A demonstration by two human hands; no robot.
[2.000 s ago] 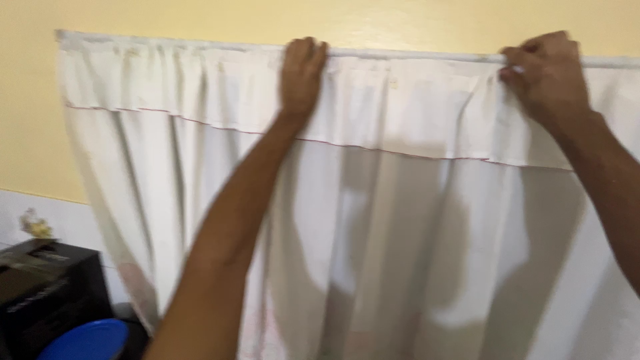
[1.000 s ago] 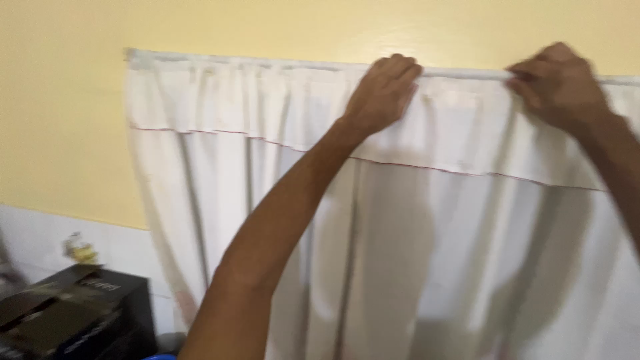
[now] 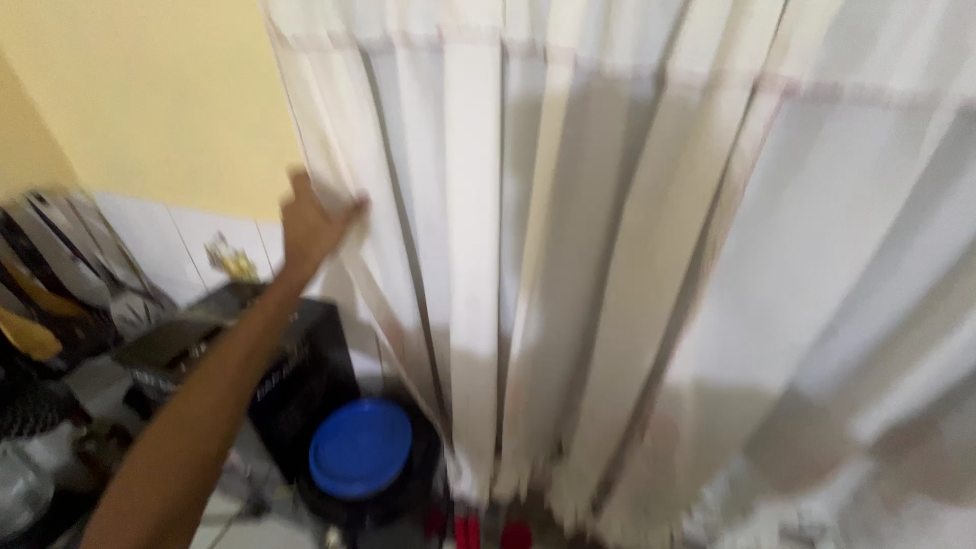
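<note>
A white curtain [image 3: 473,229] with a thin reddish seam line across its upper part hangs in folds over most of the view. At its left edge is my left hand [image 3: 313,221], the fabric pinched between thumb and fingers, with the edge drawn a little to the left. The picture is blurred there. My right hand is out of view, and so is the curtain's top edge.
Below my left forearm stands a black box [image 3: 305,366] bearing writing, with a small yellowish ornament [image 3: 232,259] behind it. A round blue lid [image 3: 361,448] lies beside it. Hanging cloths [image 3: 69,259] are at the far left, against the yellow wall [image 3: 168,99] and white tiles.
My left hand has come down from the curtain's top edge to its left side edge. My right hand, earlier at the top edge, has left the view. The view has tilted down and left.
</note>
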